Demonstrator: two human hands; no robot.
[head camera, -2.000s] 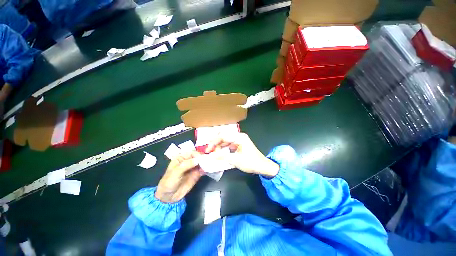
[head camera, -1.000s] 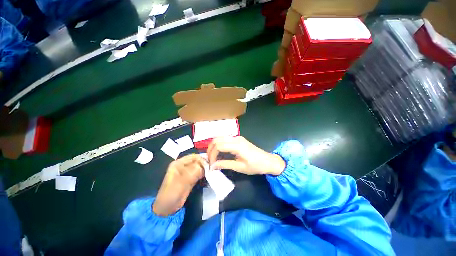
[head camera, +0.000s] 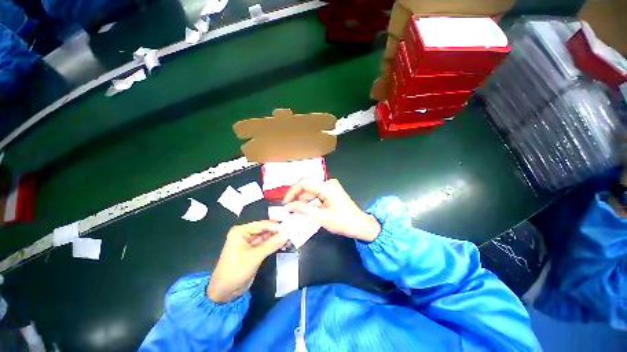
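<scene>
A small white paper piece (head camera: 302, 227) is held between my two hands, just in front of an open red gift box (head camera: 276, 194). My left hand (head camera: 242, 256) pinches its left side with bent fingers. My right hand (head camera: 330, 208) grips its upper right side. The box has a white top and its brown notched lid (head camera: 289, 137) stands open towards the belt. A white slip (head camera: 287, 273) lies on the bench below my hands. Fingers partly hide the paper and the box's front.
Stacked open red boxes (head camera: 440, 84) stand at upper right, beside clear plastic trays (head camera: 550, 117). White slips (head camera: 232, 200) lie left of the box. The green belt (head camera: 172, 130) carries a red box (head camera: 20, 199) at far left and a red piece (head camera: 354, 20) at top. Blue sleeves show at both sides.
The paper between my hands has been turned and shifted, and my hands have moved slightly. The boxes on the belt have moved left, and a red piece has come further into view at the top.
</scene>
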